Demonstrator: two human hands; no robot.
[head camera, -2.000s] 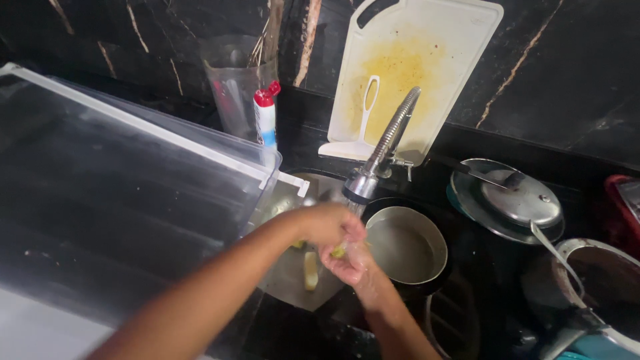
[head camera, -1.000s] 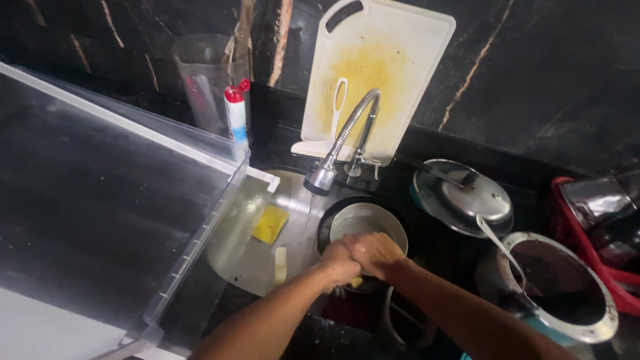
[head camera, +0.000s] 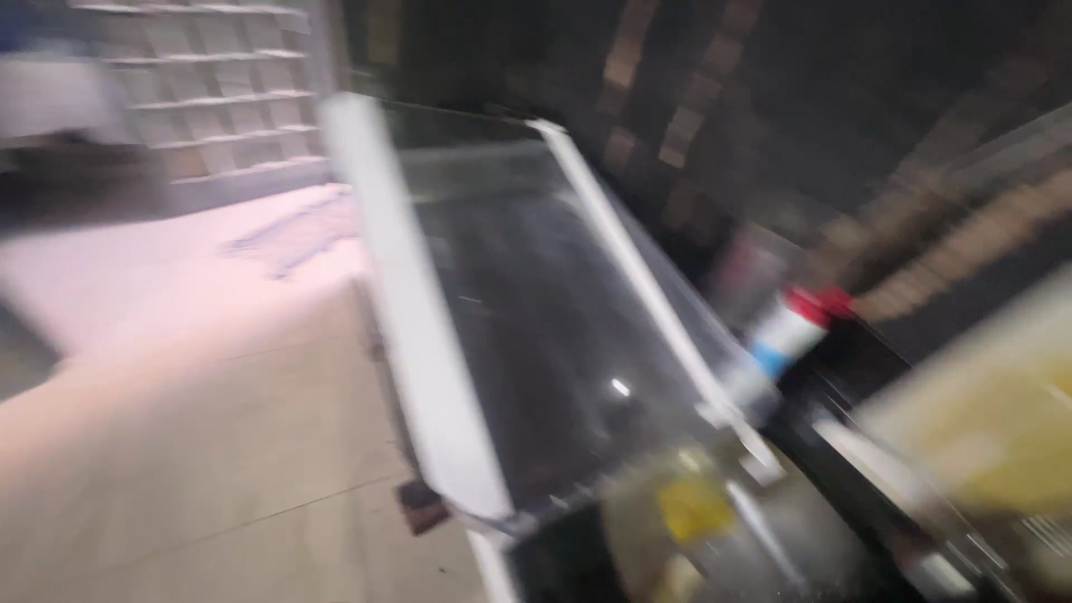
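Note:
Neither my left hand nor my right hand shows in the blurred view of now. At the lower right lies part of the round metal sink (head camera: 620, 536), with a yellow sponge or cloth (head camera: 693, 507) in it. A bottle with a red cap (head camera: 791, 331) stands behind the sink. The clear plastic cover (head camera: 544, 310) with white edges slants across the middle. A stained cutting board (head camera: 997, 427) is cut off at the right edge. What my hands hold or touch is hidden.
Beyond the cover's left side is a tiled floor (head camera: 218, 469), brightly lit farther back. A pale gridded block wall (head camera: 218, 84) stands at the upper left. Dark veined stone (head camera: 837, 100) backs the counter.
The view has swung far to the left. Both hands, together over the pan by the sink a second ago, are out of the picture, as are the pots at the right.

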